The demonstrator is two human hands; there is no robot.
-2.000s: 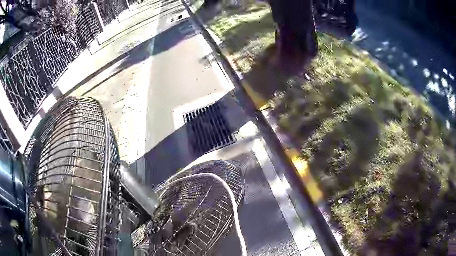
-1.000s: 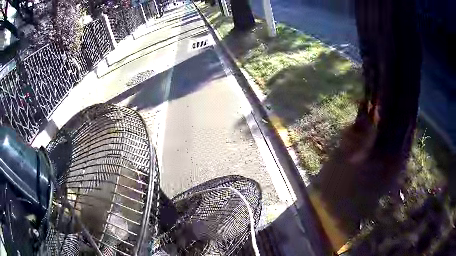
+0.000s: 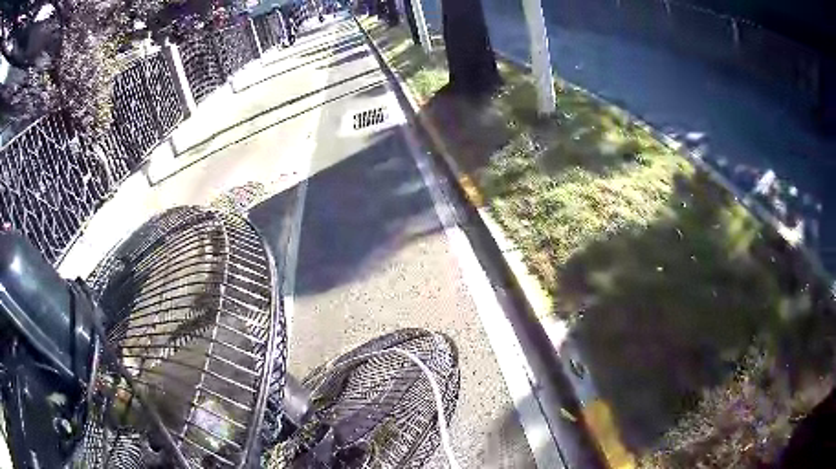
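A large domed black wire fan cage (image 3: 215, 316) fills the lower left, seen partly edge-on, with blurry blades inside. A flatter round fan cage (image 3: 385, 403) sits at the bottom centre, crossed by a thin pale cord (image 3: 431, 380). A short dark bar (image 3: 296, 398) shows between the two cages. A glossy dark teal rounded housing (image 3: 41, 298) is at the far left edge, close against the large cage. What supports the fans is out of the picture. Neither of my hands is in view.
A paved lane (image 3: 376, 266) runs forward with a drain grate (image 3: 369, 118). Metal fencing (image 3: 55, 179) lines the left. A yellow-marked kerb (image 3: 500, 252), grass strip (image 3: 568, 206), tree trunk (image 3: 469, 46) and white post (image 3: 539, 55) are on the right, with a road beyond.
The near tree trunk has left the view. The grate, farther tree and white post ahead have come closer. The two fans stay in front at the lower left, shifted slightly.
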